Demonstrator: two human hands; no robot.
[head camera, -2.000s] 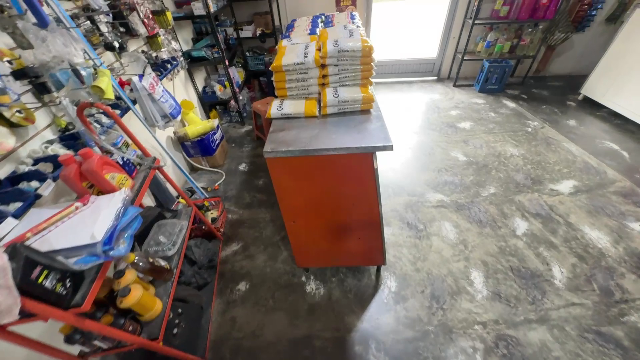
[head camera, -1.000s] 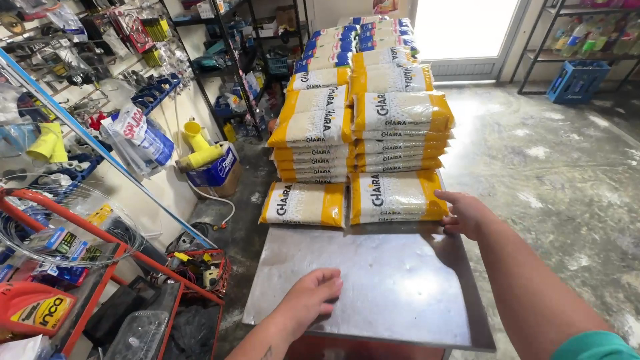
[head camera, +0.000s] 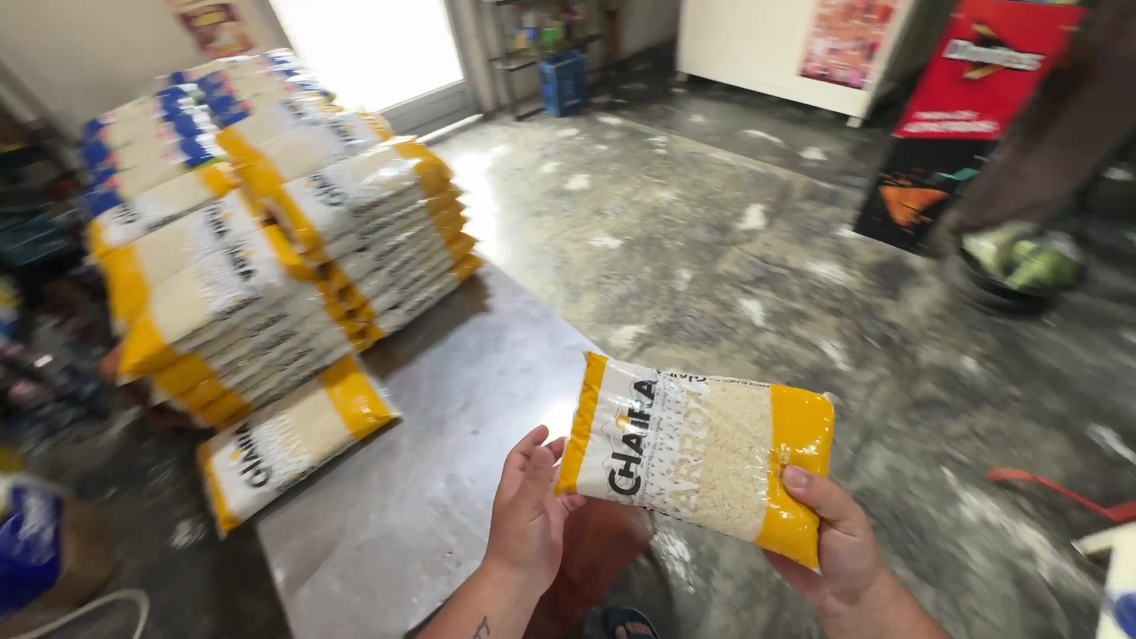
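Note:
A clear plastic bag of rice (head camera: 701, 448) with yellow ends is held in front of me, past the right edge of the metal tabletop (head camera: 390, 479). My right hand (head camera: 830, 532) grips its right yellow end, thumb on top. At the bag's left end is my left hand (head camera: 532, 510), fingers partly curled against the edge; whether it bears weight I cannot tell. Tall stacks of like rice bags (head camera: 382, 240) stand on the table's far part, with blue-and-white bags (head camera: 146, 146) behind. One single rice bag (head camera: 297, 444) lies at the table's left edge, before the stacks.
A glass door (head camera: 368, 53) and a blue crate (head camera: 564, 82) are at the back. On the right stand a red and black snack display (head camera: 967, 115) and a black basin (head camera: 1003, 284) holding green produce. A cardboard box (head camera: 84, 550) sits low at left.
One rice bag from the front right low pile, which my right hand touched a second ago, is off the table in my hands. The view has swung right.

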